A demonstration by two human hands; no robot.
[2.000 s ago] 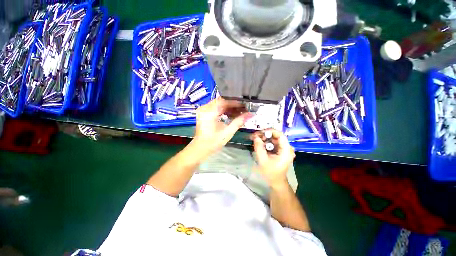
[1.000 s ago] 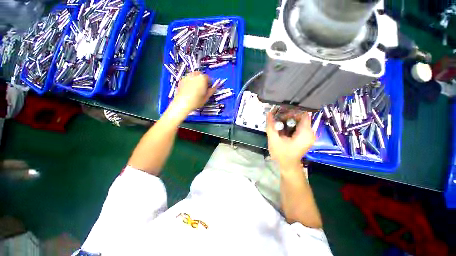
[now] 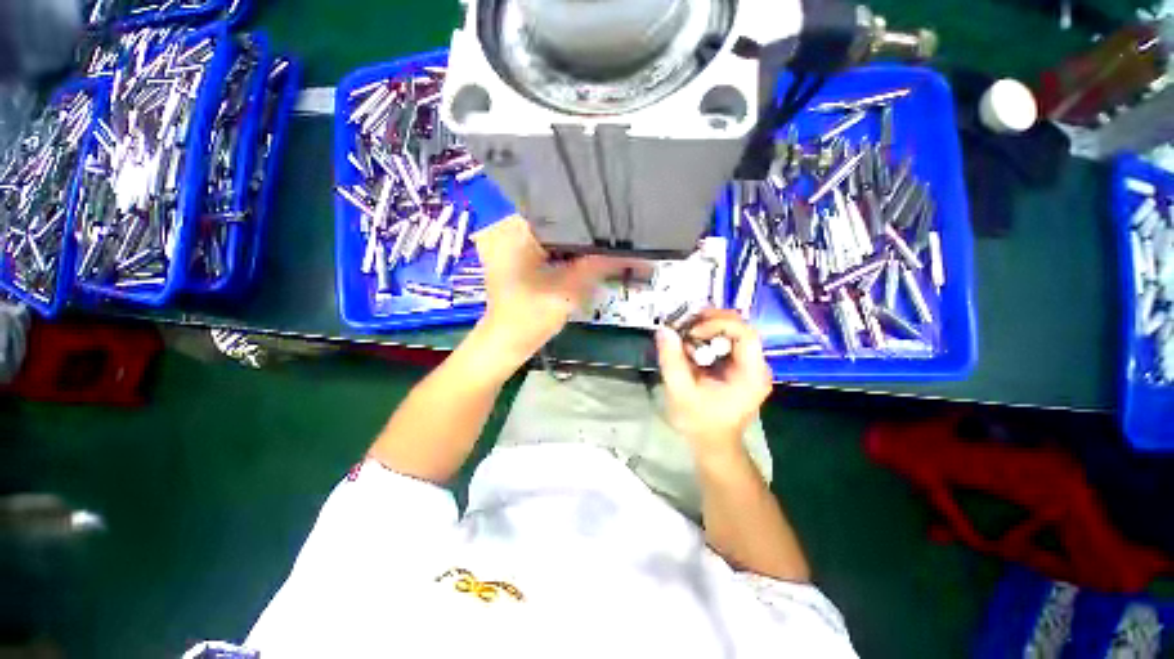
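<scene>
My left hand [image 3: 524,296] reaches under the front of the grey press block [image 3: 605,187], over the base plate [image 3: 663,290]. Its fingertips are blurred and partly hidden by the block, so I cannot tell whether they hold a part. My right hand [image 3: 715,386] is just right of and in front of the base plate, with its fingers curled around metal pins [image 3: 708,349] whose bright ends show. The left parts tray [image 3: 409,286] and the right parts tray [image 3: 959,258] hold many loose silver pins. The press fixture is hidden.
Stacked blue trays [image 3: 180,245] heaped with pins stand at the far left. Another blue tray [image 3: 1139,418] is at the right edge. A white round cap [image 3: 1008,106] and a brass-coloured fitting [image 3: 901,43] are at the upper right. Red openwork shapes [image 3: 1017,496] lie below the bench.
My left hand has moved from the left parts tray to under the press block. My right hand stays near the base plate with pins. The camera view has shifted too.
</scene>
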